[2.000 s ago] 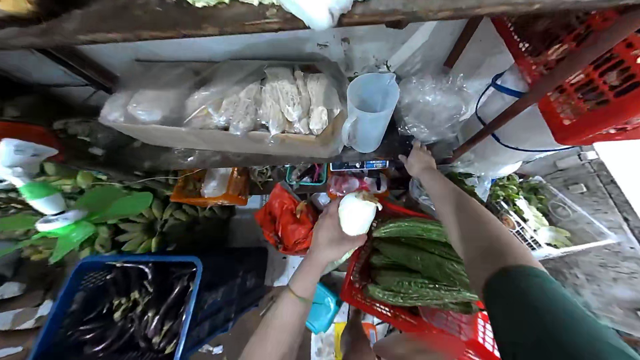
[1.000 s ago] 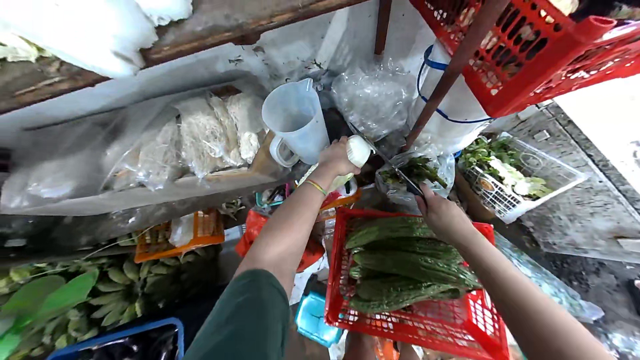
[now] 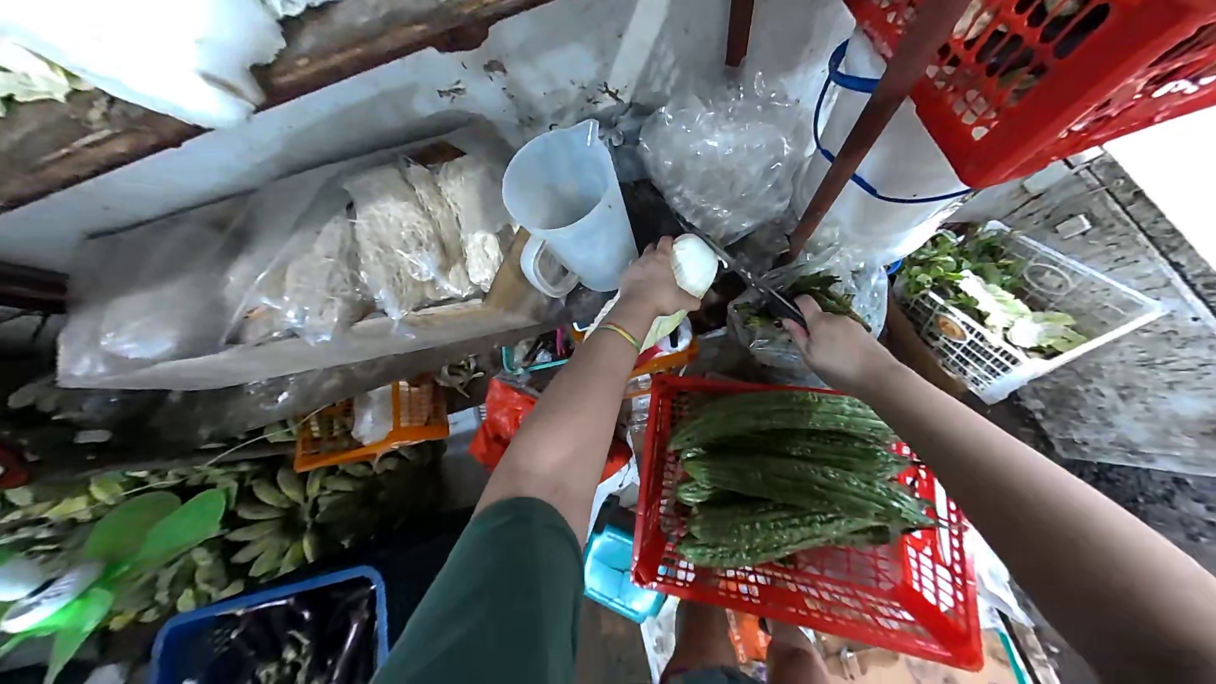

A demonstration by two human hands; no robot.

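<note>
My left hand (image 3: 654,285) grips a pale white vegetable (image 3: 694,265), its cut-looking end facing right; pale green leaf shows below the hand. In my right hand (image 3: 832,344) is the black handle of a knife (image 3: 750,277), whose narrow blade slants up and left, close beside the white end. Whether the blade touches it I cannot tell. A translucent plastic measuring jug (image 3: 575,214) stands just left of my left hand. Below both hands, a red plastic crate (image 3: 807,608) holds several long ridged green gourds (image 3: 788,475).
Bagged dried noodles (image 3: 399,228) lie in a long box at left. A clear plastic bag (image 3: 727,157) bulges behind the hands. A rusty metal post (image 3: 860,142) and a red crate (image 3: 1035,104) stand upper right. A white basket (image 3: 1007,370) holds greens at right; a blue crate (image 3: 176,632) holds eggplants.
My right hand, at the dark area by the post two seconds ago, has come down toward me, with the knife now visible in it. My left hand still holds the white vegetable. The view has shifted.
</note>
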